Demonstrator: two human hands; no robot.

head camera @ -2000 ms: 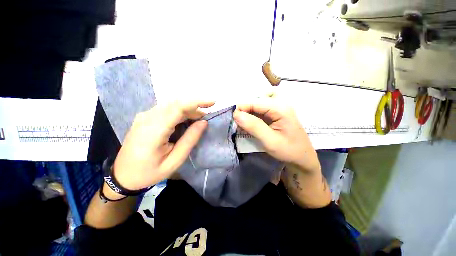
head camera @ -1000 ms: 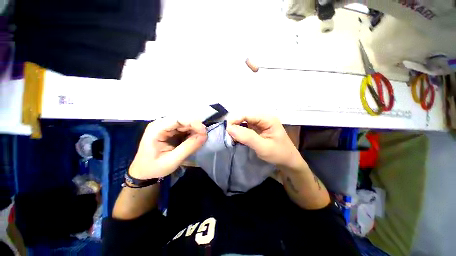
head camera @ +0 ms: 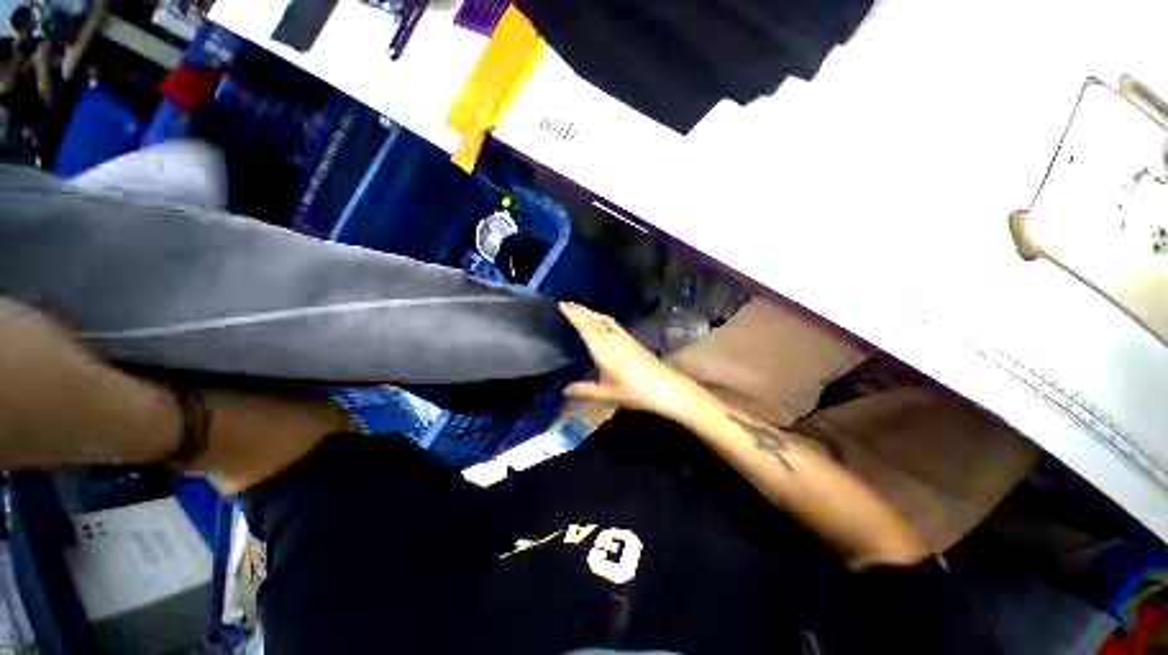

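Observation:
A long grey fabric piece (head camera: 295, 314) with a pale seam line hangs stretched in the air across the left, its dark end at my right hand. My left hand (head camera: 58, 390) is blurred and cut off by the left edge; its fingers are out of the picture, but the fabric runs taut from it. My right hand (head camera: 608, 358) is at the fabric's right end, thumb and fingers apart, with the dark end between or just behind them.
The white table (head camera: 794, 218) runs diagonally at upper right, with black panels (head camera: 692, 51), yellow tape (head camera: 497, 83) and the bed cover plate (head camera: 1102, 192). A blue crate (head camera: 551, 230) is below the table edge. Brown material (head camera: 897, 448) lies under the table. Distant people are blurred at upper left.
The view has swung left. My hands, earlier together at the fabric edge, are now far apart. The left has moved far left and the grey piece is drawn out long. The scissors have left view.

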